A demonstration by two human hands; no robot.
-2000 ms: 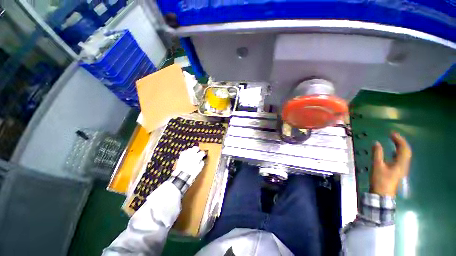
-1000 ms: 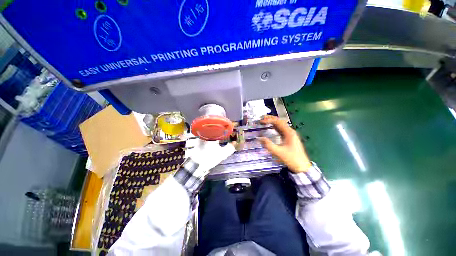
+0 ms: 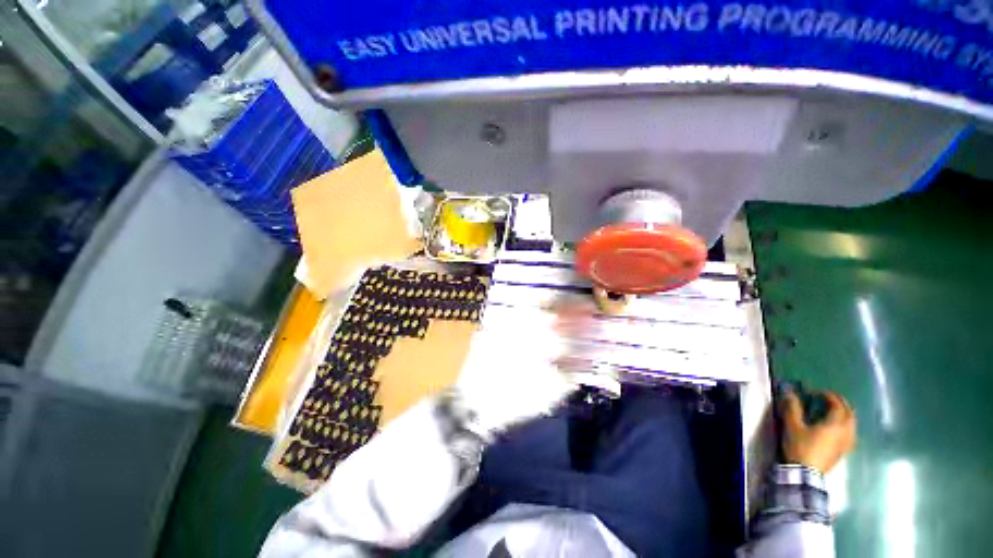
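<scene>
My left hand [image 3: 512, 365], in a white glove, is blurred over the left front of the slotted worktable [image 3: 702, 338], above my knees; its fingers cannot be made out. My right hand [image 3: 819, 434], bare, is low at the near left edge of the green surface [image 3: 936, 360], its fingers curled; something dark shows between them, but whether it is a held part is unclear. Small dark parts with gold areas [image 3: 346, 376] lie in rows on tan cardboard at the left. A small tan-and-dark piece [image 3: 612, 301] shows just below the red mushroom knob [image 3: 642, 259], which partly hides it.
The blue machine panel [image 3: 653, 49] and its grey underside overhang the worktable. A yellow round can [image 3: 468, 226] stands in a small metal tray behind the parts. A tan cardboard square [image 3: 354, 223] and stacked blue crates [image 3: 261, 153] are at the left. Small dark parts line the green surface's left edge.
Both hands have left the spot below the red knob: my left moved left and nearer my knees, my right moved right to the green surface. The camera view has shifted too.
</scene>
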